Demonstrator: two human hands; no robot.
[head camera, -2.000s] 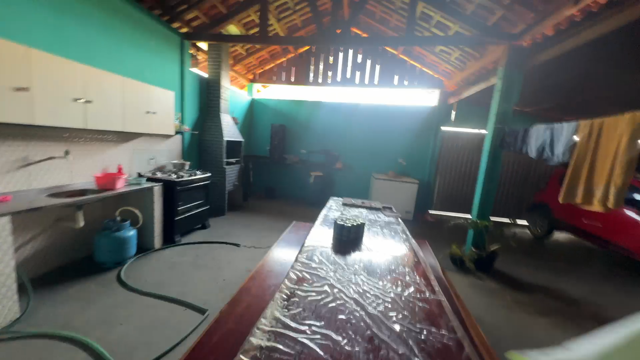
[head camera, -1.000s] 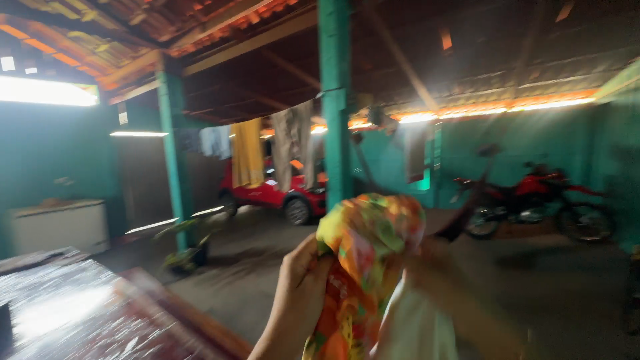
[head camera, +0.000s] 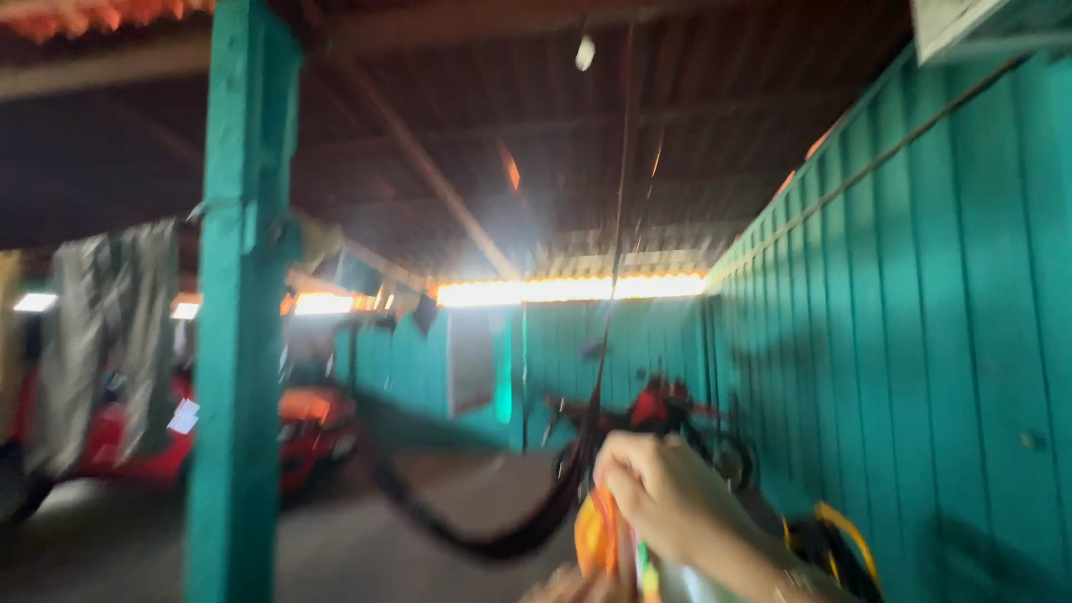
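Low in the view, right of centre, my right hand (head camera: 666, 494) grips the upper end of an orange and yellow patterned cloth (head camera: 593, 532), with a band at its wrist. Only part of my left hand (head camera: 578, 586) shows at the bottom edge, its fingers against the lower part of the cloth. Some green and white material hangs between the hands, blurred. How the left fingers close is hard to see.
A dark hammock (head camera: 502, 540) hangs ahead, with a red motorcycle (head camera: 657, 410) behind it. A green post (head camera: 243, 335) stands left, beside hanging grey cloth (head camera: 109, 335) and a red car (head camera: 310, 427). A green wall (head camera: 904, 335) runs along the right.
The view has swung far to the right, from the long table toward the hammock and green wall. The patterned cloth, bunched up between both hands a second ago, now hangs lower and shows less.
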